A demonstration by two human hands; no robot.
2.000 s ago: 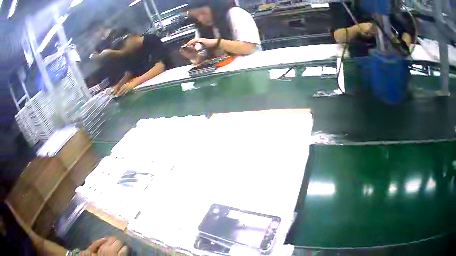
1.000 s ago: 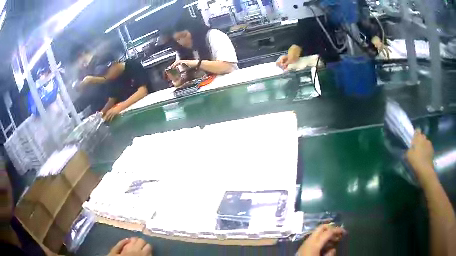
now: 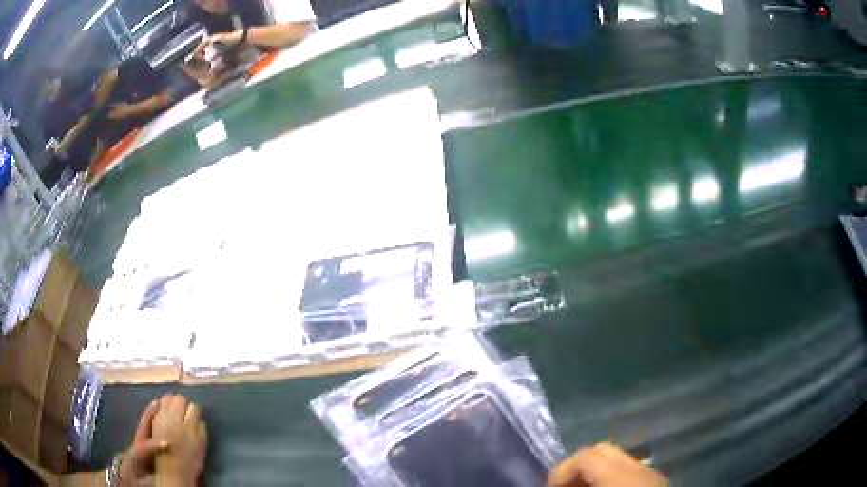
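Note:
My right hand (image 3: 608,468) shows at the bottom edge, cut off, with its fingers on the right side of a fanned stack of bagged phone parts (image 3: 466,442). The stack is dark rounded rectangles in shiny clear sleeves, just in front of the white tray's near edge. My left hand is not in view. The white divided tray (image 3: 323,190) glares strongly and lies on tan cardboard. A bagged phone part (image 3: 371,285) lies at its near right corner, and a smaller-looking dark part (image 3: 166,288) lies at its left.
A shiny clear packet (image 3: 521,297) lies beside the tray's right corner. Another person's clasped hands (image 3: 171,439) are at lower left. A divided brown carton (image 3: 43,352) stands at far left. People sit across the green belt (image 3: 608,181). A blue bin (image 3: 556,21) is at the top.
The view has turned right and down. The packets held over the belt at right a second ago no longer show there; a fanned bagged stack is now near me. The left-side person's hands remain together.

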